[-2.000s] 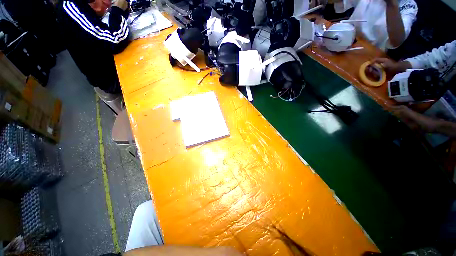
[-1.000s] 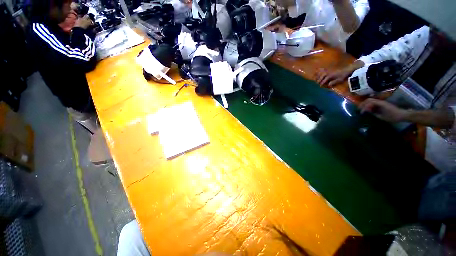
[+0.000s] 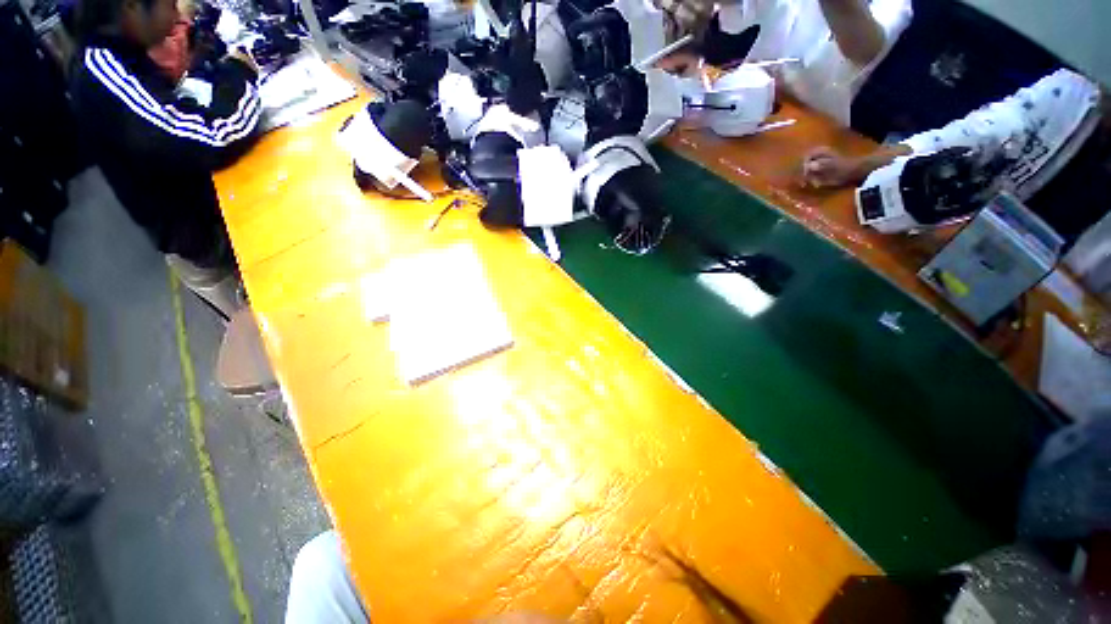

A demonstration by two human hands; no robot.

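Observation:
Neither of my hands is in view. A sliver of skin shows at the bottom edge, too cut off to tell whose arm it is. White flat sheets or card [image 3: 451, 319] lie on the shiny orange bench [image 3: 402, 488] in front of me. Beyond them, several black-and-white security cameras [image 3: 627, 195] are piled at the bench's far end and on the green belt [image 3: 780, 378]. One near camera has a white boxy bracket [image 3: 547, 185] with a flat white antenna pointing down. Thin wires [image 3: 453, 210] lie beside the pile.
A person in a striped black sleeve [image 3: 171, 110] sits at the far left. Across the belt, a patterned sleeve and a hand [image 3: 831, 168] are near a camera [image 3: 908, 193]. A grey metal box [image 3: 993, 258] stands at right. A blurred dark object [image 3: 883, 600] is at bottom right.
The view has turned right. The forearm at the bottom edge has shrunk to a sliver. Across the belt, the reaching arm has withdrawn and a grey metal box shows. The white sheets have not visibly moved on the bench.

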